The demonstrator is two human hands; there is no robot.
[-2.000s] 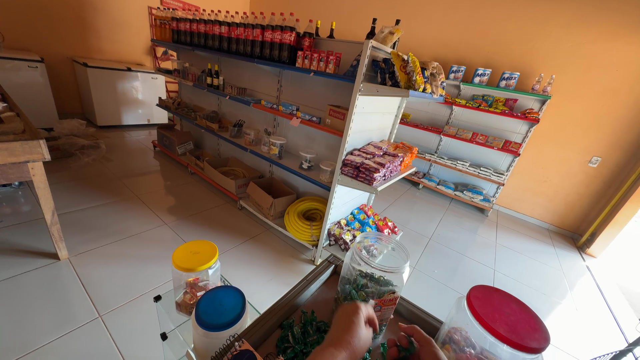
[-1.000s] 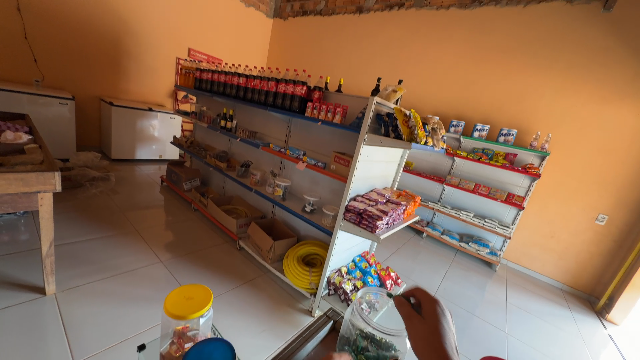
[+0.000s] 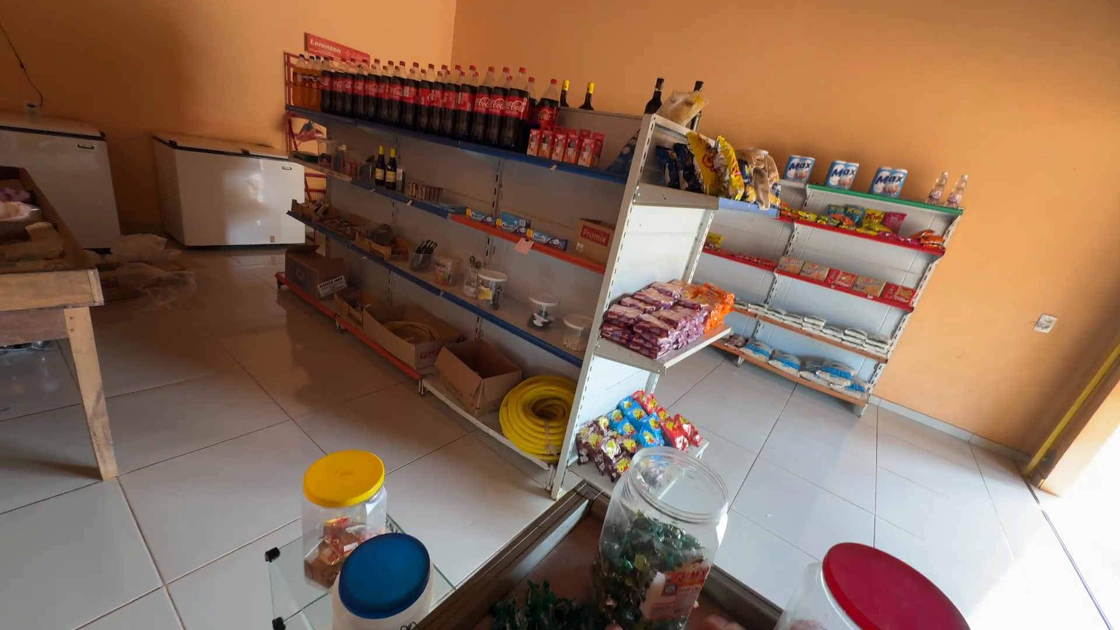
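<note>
An open clear plastic jar (image 3: 661, 542) stands slightly tilted, partly filled with green-wrapped candies (image 3: 643, 560). More green-wrapped candies (image 3: 547, 608) lie beside its base, within a framed case or tray (image 3: 516, 560). Only a sliver of my left hand (image 3: 614, 626) shows at the bottom edge, by the jar's base. Fingertips of my right hand (image 3: 719, 622) show just right of the jar. The frame cuts off the rest of both hands, so their grip is hidden.
Around the case stand a yellow-lidded jar (image 3: 343, 516), a blue-lidded jar (image 3: 383, 577) and a red-lidded jar (image 3: 888, 586). Beyond are stocked store shelves (image 3: 674, 350), a coiled yellow hose (image 3: 538, 416), a wooden table (image 3: 83, 289) and chest freezers (image 3: 229, 192).
My right hand was over the jar's mouth a second ago and is now low beside the jar. Two seconds ago both hands were by the loose candies. The view has tilted up since then.
</note>
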